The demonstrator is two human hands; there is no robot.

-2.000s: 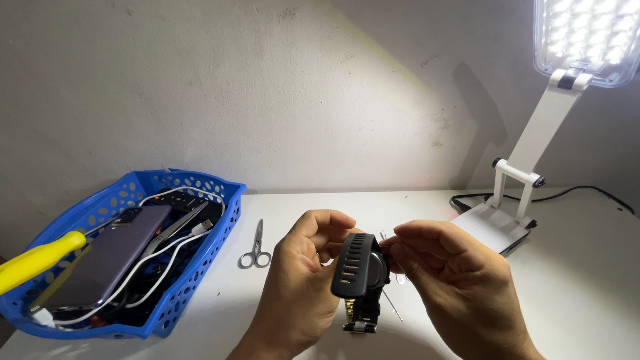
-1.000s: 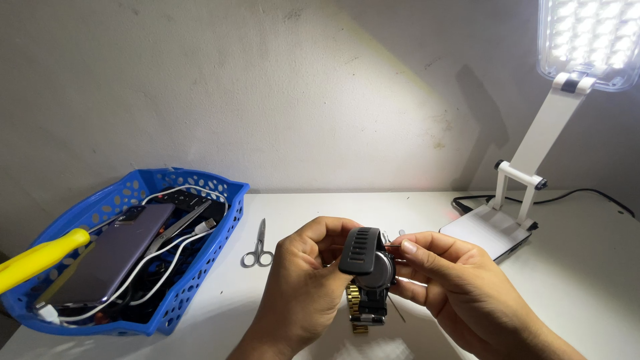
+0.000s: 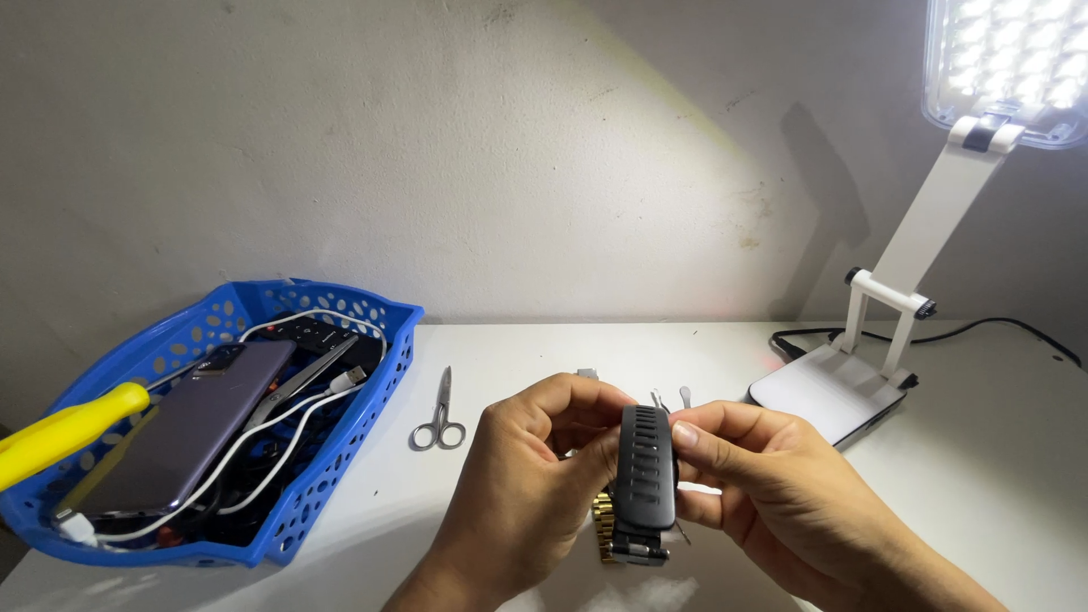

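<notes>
Between both hands is a wristwatch with a black strap, its slotted strap facing the camera and hiding the watch case. My left hand grips it from the left, thumb against the strap. The fingertips of my right hand pinch its right side near the top. Below the hands a buckle hangs at the strap's lower end. A gold-coloured metal watch band shows just behind the strap, partly hidden. Thin metal tools, one with a flat rounded tip, lie beyond the hands, mostly covered.
Small metal scissors lie left of my hands on the white table. A blue plastic basket holds a smartphone, white cable, scissors and a yellow-handled screwdriver. A lit white desk lamp stands at right, its cord behind.
The black-strapped watch has turned in my hands: its round case back showed a second ago, and now the strap covers it. Both hands have kept hold of it.
</notes>
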